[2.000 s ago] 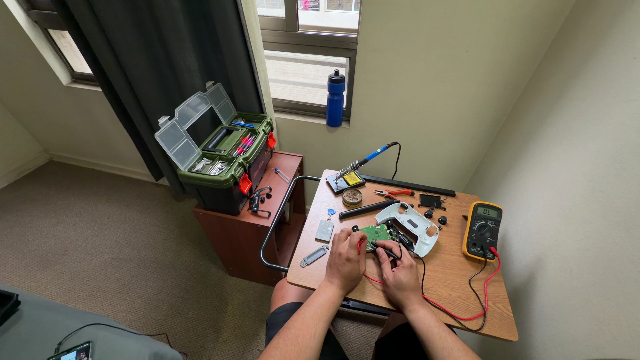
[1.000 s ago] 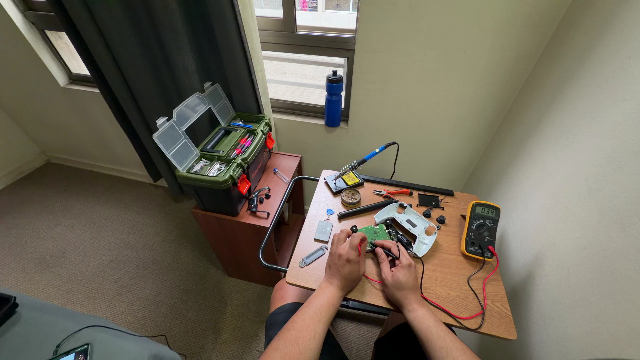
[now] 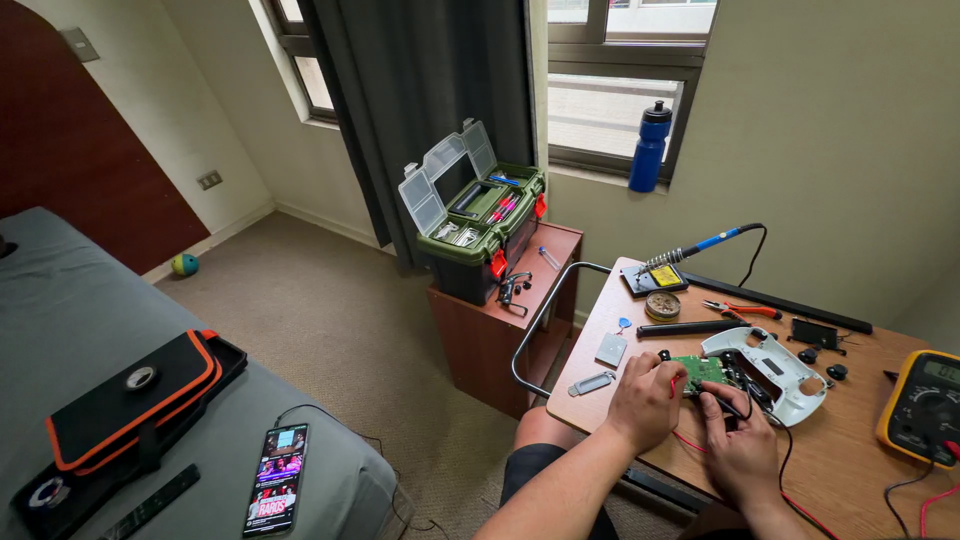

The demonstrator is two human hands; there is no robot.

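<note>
A green circuit board (image 3: pixel 701 369) lies on the wooden table between my hands. My left hand (image 3: pixel 646 397) is closed around a red multimeter probe at the board's left side. With my right hand (image 3: pixel 739 442) I grip the black probe (image 3: pixel 727 407) near the board's lower right edge; the probe tips are hard to make out. The white game controller shell (image 3: pixel 780 375) rests just right of the board, with black parts beside it. A yellow digital multimeter (image 3: pixel 922 409) lies at the right, its red and black leads plugged in.
Behind the board are a soldering iron (image 3: pixel 701 246) in its stand, a round tin (image 3: pixel 663 305), orange-handled pliers (image 3: pixel 754 310) and a black bar (image 3: pixel 690 328). A battery (image 3: pixel 611 349) and a USB stick (image 3: pixel 592 383) lie left. An open toolbox (image 3: pixel 465 247) stands on a cabinet; a phone (image 3: pixel 277 480) lies on the bed.
The view has swung to the left, bringing more of the bed into sight. Both hands stay at the circuit board with the probes.
</note>
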